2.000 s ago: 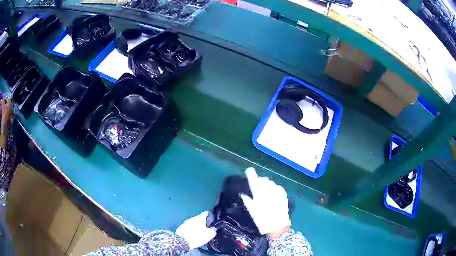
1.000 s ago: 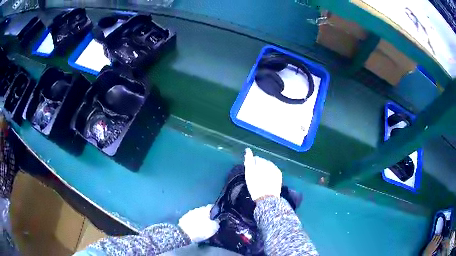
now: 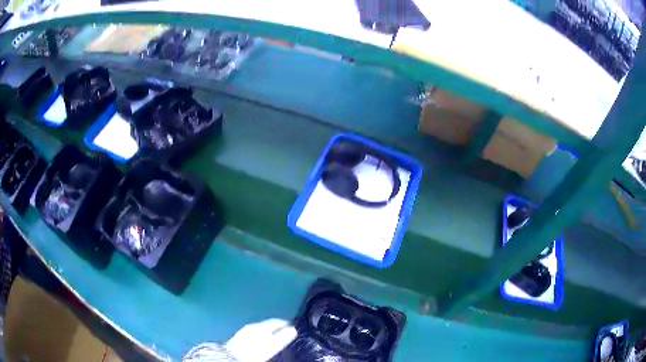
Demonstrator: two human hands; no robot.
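Observation:
A black inner tray [image 3: 352,324] lies on the green bench edge at the bottom centre, its near end cut off by the picture's edge. Two round hollows show in its upper part. My left hand [image 3: 263,339], in a white glove, holds the tray's left side; its fingertips are blurred against the black plastic. My right hand is not in view. Beyond the tray, a blue tray [image 3: 302,220] on the belt carries a white sheet [image 3: 347,226] and black headphones [image 3: 388,194].
Black inner trays with shiny bags [image 3: 134,235] stand in a row at left. More blue trays [image 3: 559,283] are at right. A green post [image 3: 538,219] slants across the right. Brown cartons [image 3: 453,120] sit below the white shelf [image 3: 567,92]. An open carton [image 3: 49,325] is lower left.
The camera view has shifted, showing more of the shelf. My right hand has left the tray and the picture, uncovering the two round hollows. My left hand remains at the tray's left side.

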